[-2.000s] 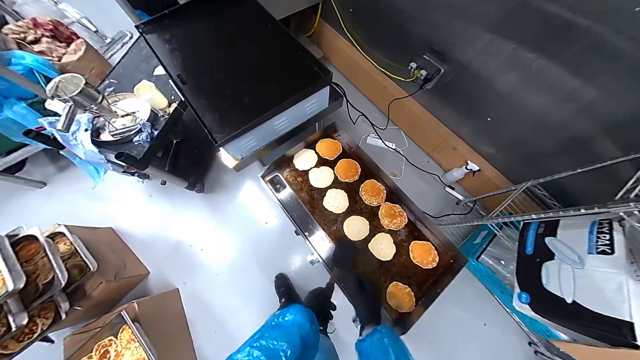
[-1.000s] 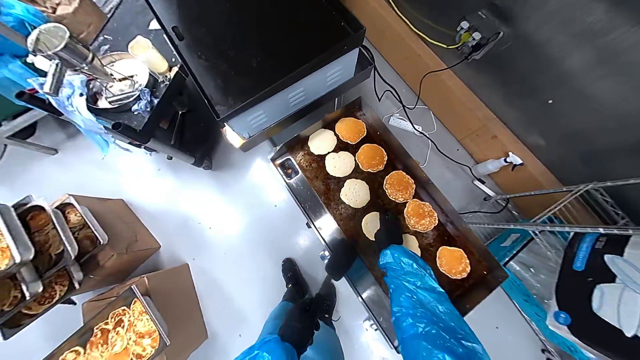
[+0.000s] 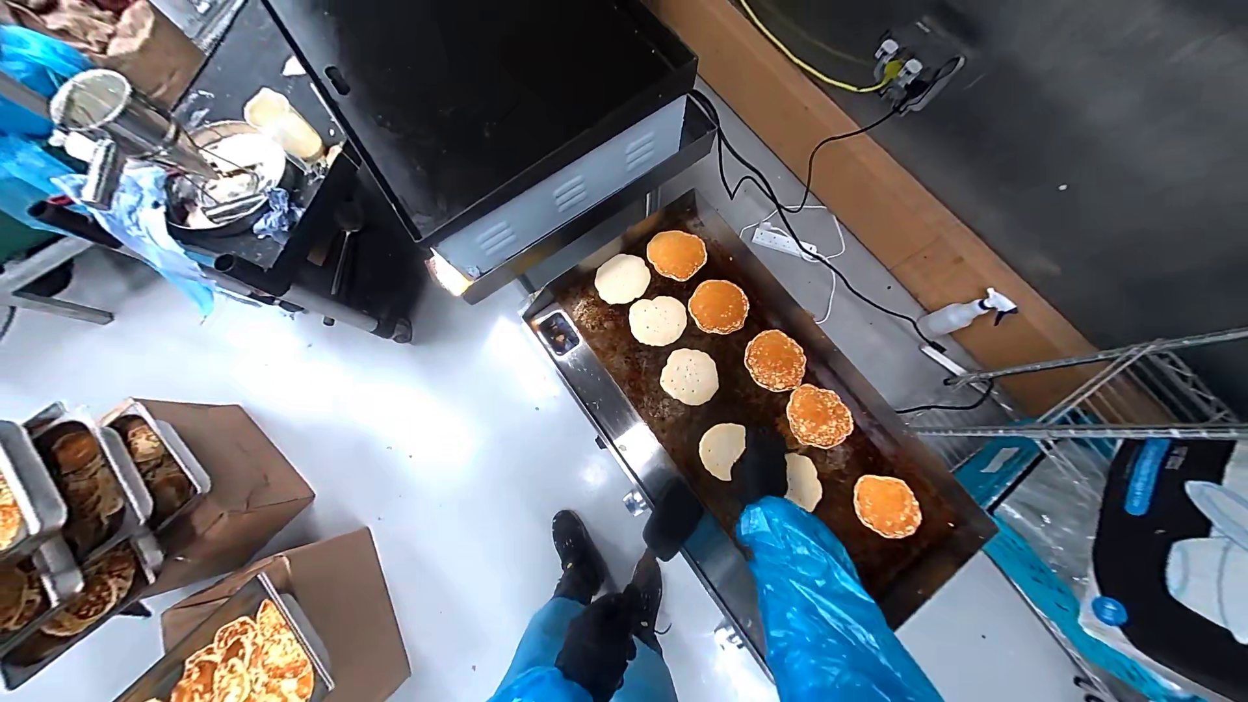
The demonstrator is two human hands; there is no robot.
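Observation:
My right hand (image 3: pixel 760 466), in a black glove and blue plastic sleeve, reaches over a flat griddle (image 3: pixel 634 429). It lies between two pale pancakes, one on its left (image 3: pixel 722 450) and one partly hidden on its right (image 3: pixel 803 482); its fingers are hard to make out. More pale pancakes (image 3: pixel 689 377) lie along the near side, with browned ones (image 3: pixel 775 360) beyond. My left hand (image 3: pixel 597 639), also black-gloved, is low over my legs, its fingers curled. Close to it, a dark, rounded utensil end (image 3: pixel 673 519) overlaps the griddle's front edge; its link to the hand is unclear.
A black-topped appliance (image 3: pixel 487 97) stands beyond the griddle. At left are a cart with a bowl (image 3: pixel 239 171) and metal tools, and trays of pancakes (image 3: pixel 244 653) by cardboard boxes (image 3: pixel 341 609). Cables, a spray bottle (image 3: pixel 960 314) and a wire rack (image 3: pixel 1092 431) are at right.
My right hand has moved from near the griddle's front edge to between the two pale pancakes, and its sleeve now covers the spot where a browned pancake showed. The view has shifted somewhat.

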